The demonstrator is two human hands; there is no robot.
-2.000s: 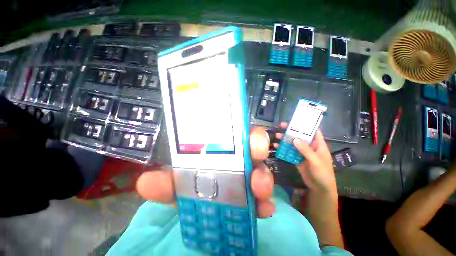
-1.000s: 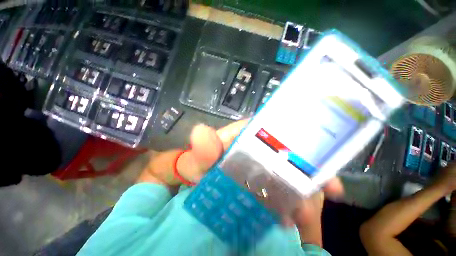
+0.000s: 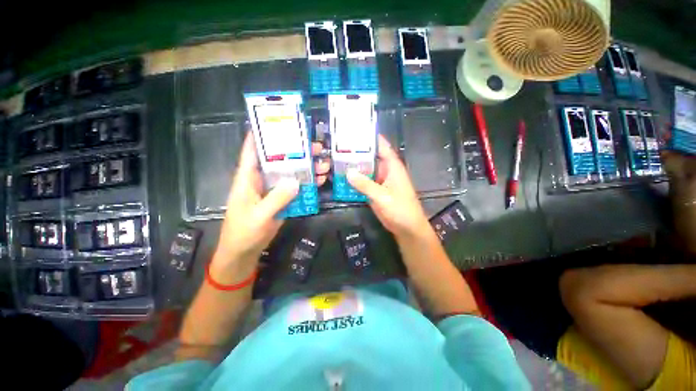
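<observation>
My left hand [image 3: 256, 202] holds a blue-edged keypad phone [image 3: 279, 134], its screen lit white with a yellow patch and a red and blue strip. My right hand [image 3: 391, 191] holds a second keypad phone [image 3: 352, 126], also lit, upright beside the first. Each thumb rests at the navigation key area. Both phones are above a clear plastic tray [image 3: 206, 195]; a dark item shows partly between them. Several loose black batteries lie below the hands, among them one battery [image 3: 355, 248] near my body and one battery [image 3: 183, 249] at the left.
A stacked-looking clear tray [image 3: 145, 145] holds phones back side up at left. Three dark-screen phones [image 3: 414, 61] lie behind. A fan [image 3: 547, 38], red marker [image 3: 484, 143] and red pen [image 3: 517, 164] are right. Another tray of phones [image 3: 578, 141] and a person's arm [image 3: 626, 305] are far right.
The phone that was close to the camera is now lower and farther away. Both phones are side by side over the tray, one in each hand, and the view has levelled out.
</observation>
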